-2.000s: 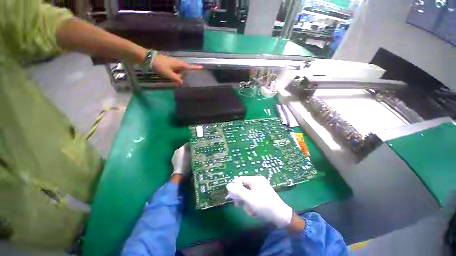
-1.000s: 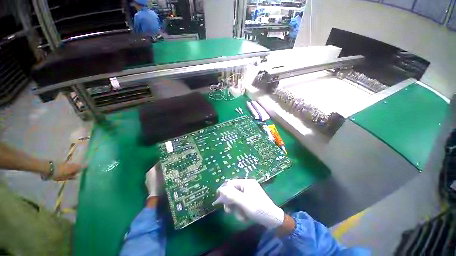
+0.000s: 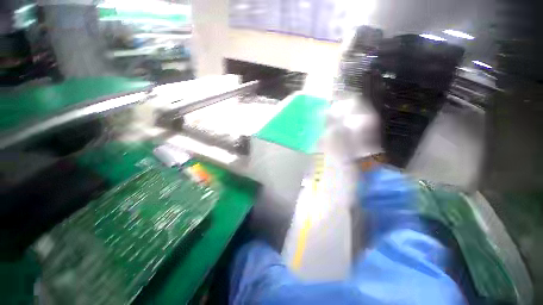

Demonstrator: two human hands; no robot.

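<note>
The large green circuit board (image 3: 143, 220) lies tilted in view at the lower left, heavily blurred. My right hand (image 3: 355, 128) in a white glove is raised far to the right of the board, not touching it. It is too blurred to tell its fingers or whether it holds anything. My left hand cannot be made out; the board's lower left runs to the picture's edge. The orange tube (image 3: 200, 173) lies beyond the board's right corner, with the pale tubes (image 3: 172, 155) behind it.
The dark slab (image 3: 53, 190) is left of the board. The machine's bright bed (image 3: 226, 116) and green panel (image 3: 296, 123) stand ahead. A dark rack (image 3: 411, 89) is behind my right hand. Yellow tape (image 3: 302, 238) marks the pale floor. A green covered surface (image 3: 470, 232) is at the right.
The view has swung right, so the board has shifted to the lower left. My right hand has left the board and moved out to the right. The other person's arm is out of view.
</note>
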